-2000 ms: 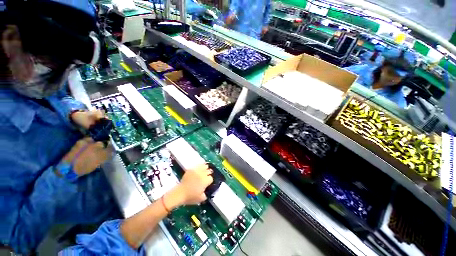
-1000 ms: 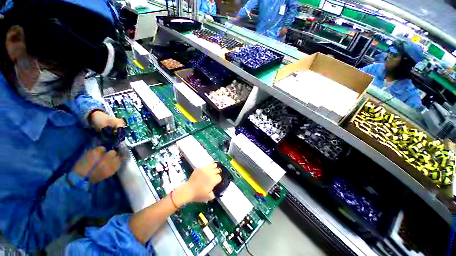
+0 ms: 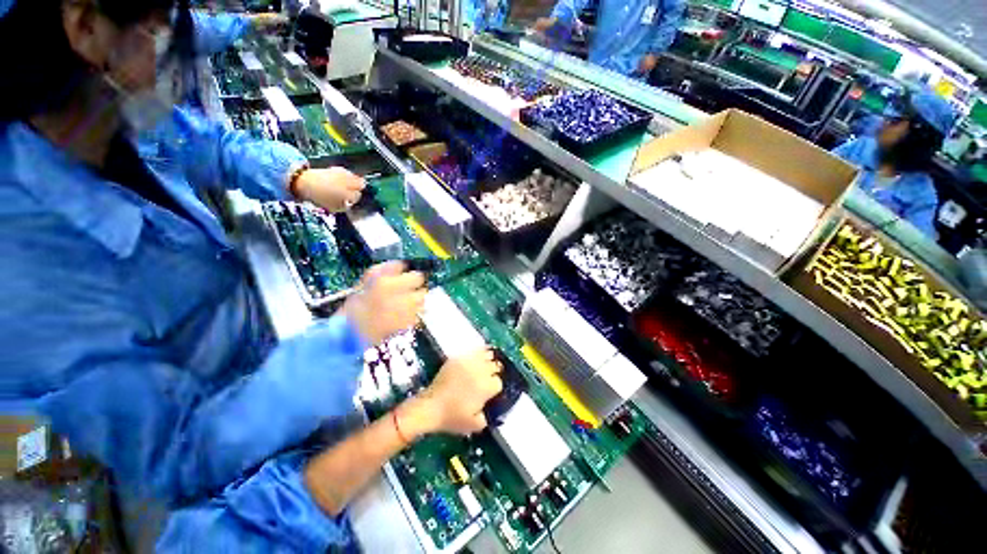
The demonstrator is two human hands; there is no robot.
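Observation:
My left hand (image 3: 468, 392), with a thin red string at the wrist, is over the long white bar (image 3: 533, 438) of the nearest green circuit board (image 3: 438, 460). Its fingers are curled, and their ends merge into a black mass by the bar. I cannot tell finger coverings from held parts there. A finned silver block (image 3: 579, 352) with a yellow strip at its base stands to the right of the hand. Small white, blue and yellow parts are on the board. My right hand is not in view.
A person in a blue smock (image 3: 141, 314) is close at left, one hand (image 3: 386, 303) near my board's far end. Another board (image 3: 314, 260) lies beyond. At right are a shelf with a cardboard box (image 3: 747, 195), yellow-black parts (image 3: 904, 308), and bins of red parts (image 3: 684, 352) below.
The neighbour's hands have moved apart and right, one over the farther board, one beside mine. The view has shifted, so the scene sits further right. My left hand remains by the white bar.

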